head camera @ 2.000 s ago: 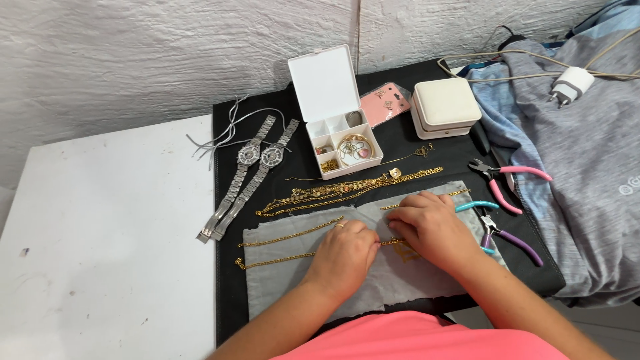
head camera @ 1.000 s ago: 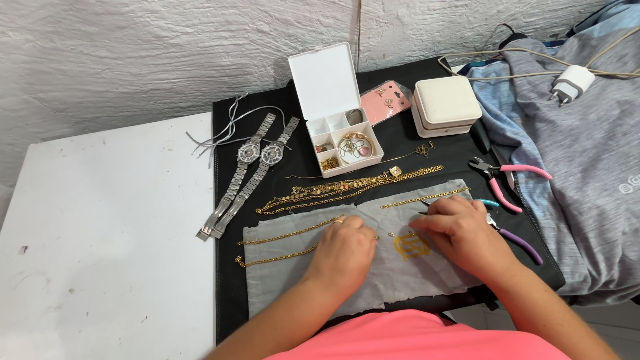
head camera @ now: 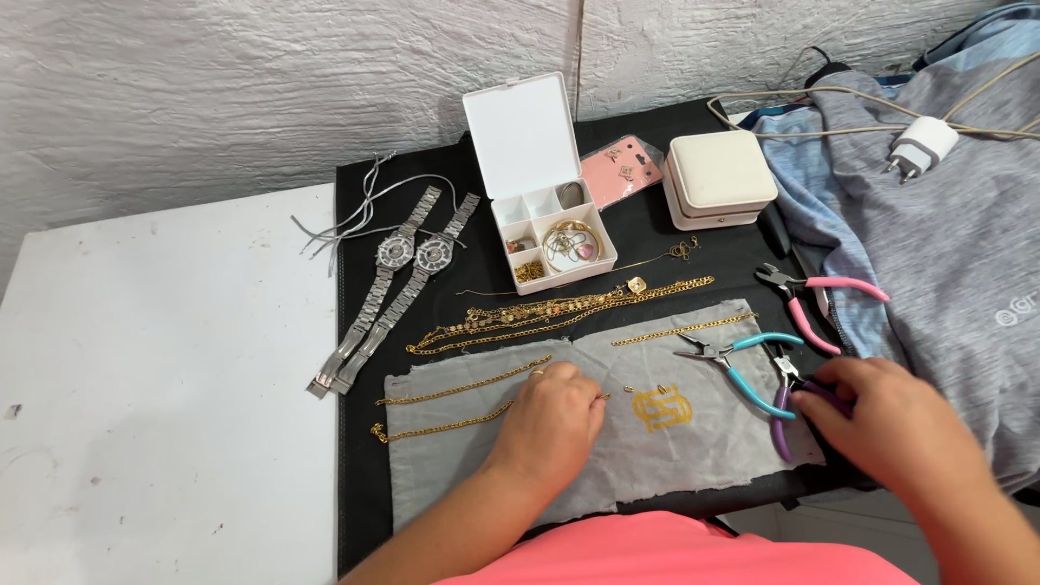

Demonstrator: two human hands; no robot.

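Observation:
My left hand is closed on a gold chain lying on the grey cloth; its end pokes out by my fingers. My right hand is at the purple-handled pliers, its fingers over one handle; how firmly they grip is hidden. Turquoise-handled pliers lie open beside them, and pink-handled cutters rest above. Another gold chain lies above the held one, and a short gold chain is at the cloth's upper right. Small gold clasps lie near the printed emblem.
Behind the cloth are several gold necklaces, an open white jewellery box, a pink earring card and a cream box. Two metal watches lie left. A charger with cable rests on grey clothing at right.
My right hand has moved right, from the cloth near my left hand to the purple-handled pliers. The turquoise-handled pliers now lie uncovered on the cloth. My left hand has stayed about where it was.

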